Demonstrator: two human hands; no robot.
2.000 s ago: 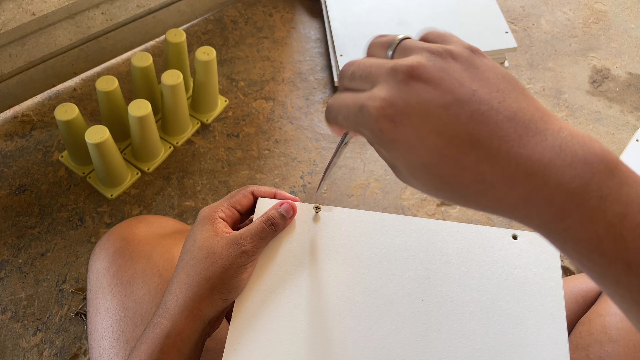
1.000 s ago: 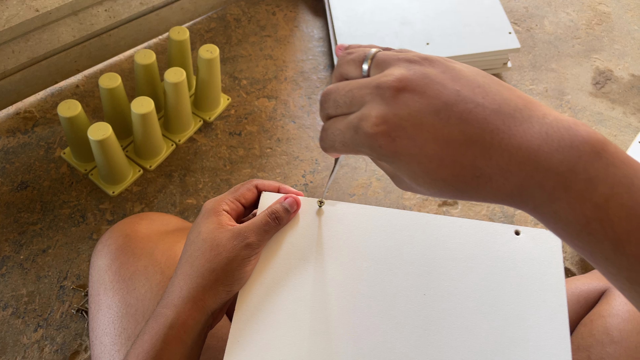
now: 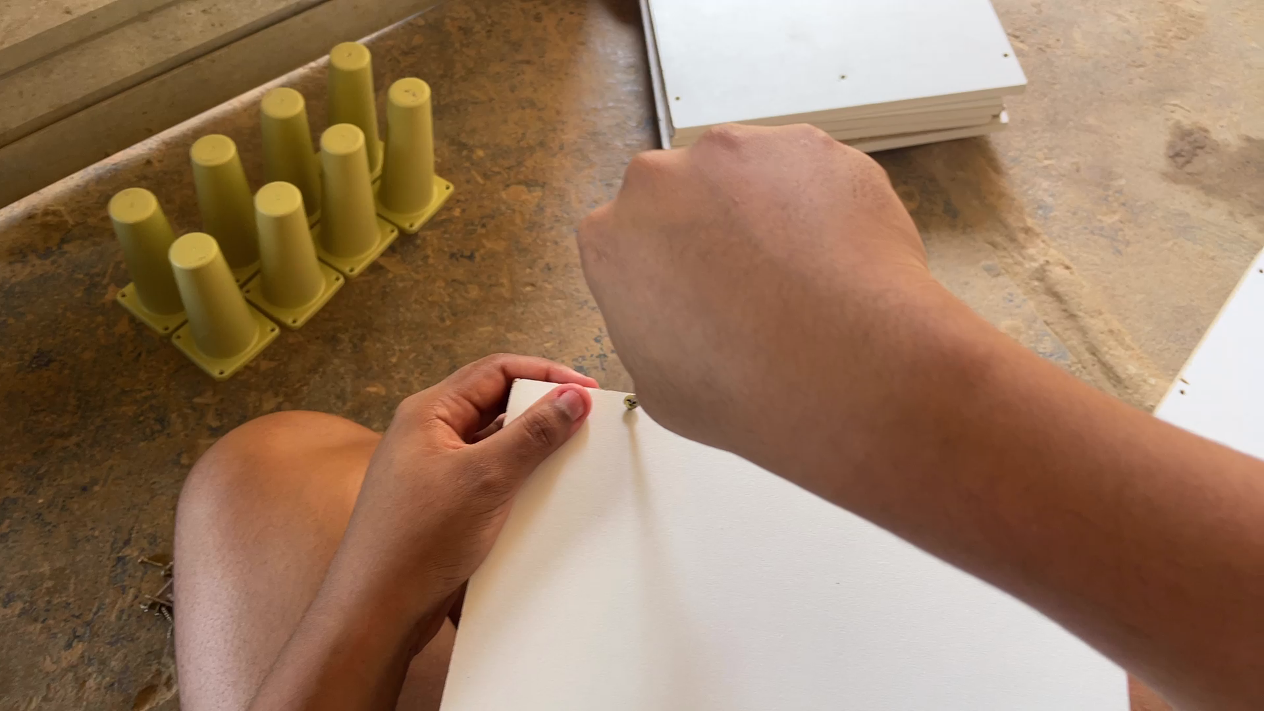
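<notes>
My left hand [image 3: 464, 464] grips the far left corner of a white board [image 3: 770, 583], its thumb on the top face. Just right of the thumb, a brass-coloured screw [image 3: 630, 402] stands at the board's far edge, its cross-slotted head showing. My right hand [image 3: 750, 276] is closed in a fist beside and above the screw. Whatever that hand holds is hidden behind it; a thin metal shaft showed below it in the earlier frames.
Several yellow-green tapered plastic legs [image 3: 291, 267] with square bases stand on the worn floor at left. A stack of white boards [image 3: 839, 49] lies beyond my right hand. Another white board [image 3: 1220, 375] is at the right edge. Loose screws [image 3: 158, 592] lie beside my left knee.
My right hand has turned at the wrist, so its back now faces up, and the metal shaft and ring are out of sight. My left hand keeps its hold on the board's corner.
</notes>
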